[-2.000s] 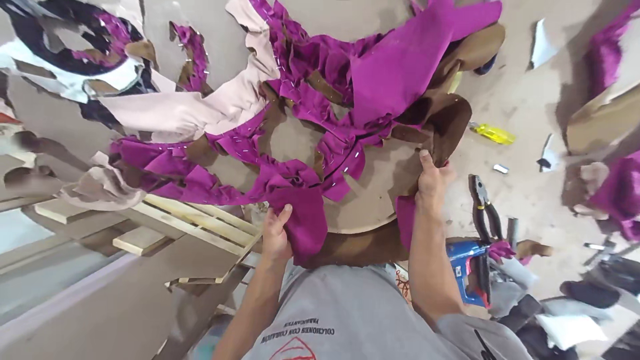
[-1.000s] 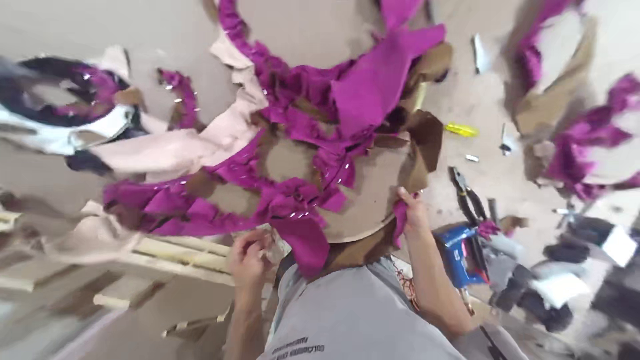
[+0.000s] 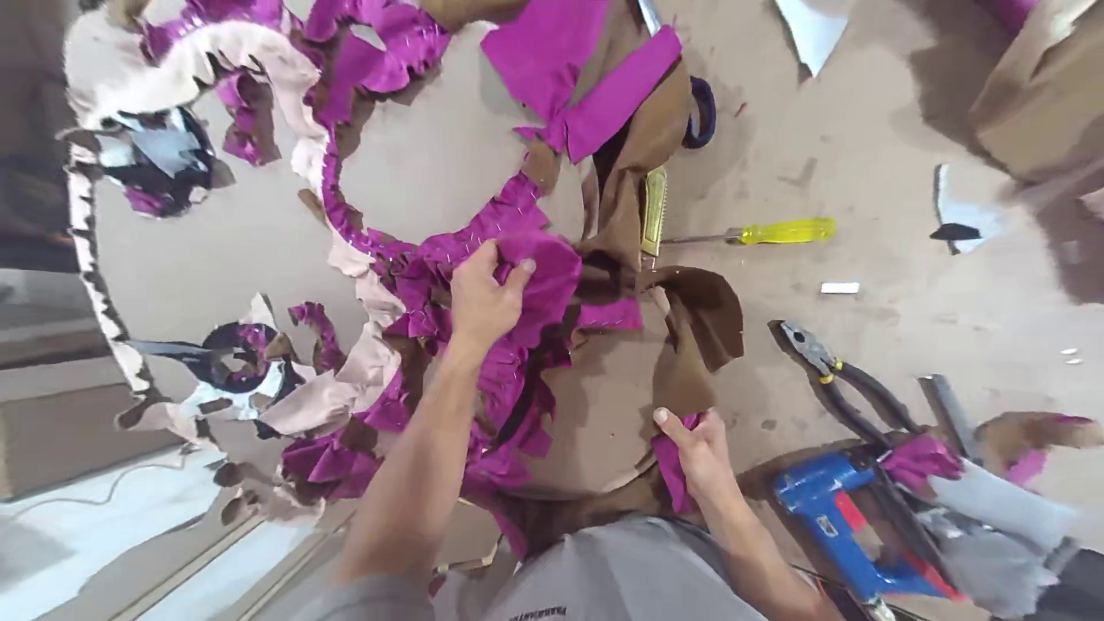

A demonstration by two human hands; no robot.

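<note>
Magenta fabric [image 3: 548, 276], gathered and fixed with many staples, lies over a rounded panel [image 3: 595, 423]. My left hand [image 3: 492, 297] pinches a loose fold of it between thumb and fingers, near the middle of the view. At the panel's right edge, my right hand [image 3: 699, 440] grips a magenta strip [image 3: 671, 470], just below a brown fabric flap [image 3: 703, 319]. Above that flap lie a yellow-handled cutter [image 3: 655, 211] and a screwdriver with a yellow handle [image 3: 787, 231].
Combination pliers [image 3: 832, 366] and a blue staple gun [image 3: 849, 526] lie on the right, beside fabric scraps [image 3: 992, 500]. Pale pink fabric [image 3: 371, 319] borders the magenta on the left. Wooden slats [image 3: 207, 561] show at the lower left, brown fabric [image 3: 1048, 95] at the upper right.
My left hand has moved from the panel's near edge, up and away from my body, onto the stapled magenta fabric, and has closed on a fold. The view has shifted closer.
</note>
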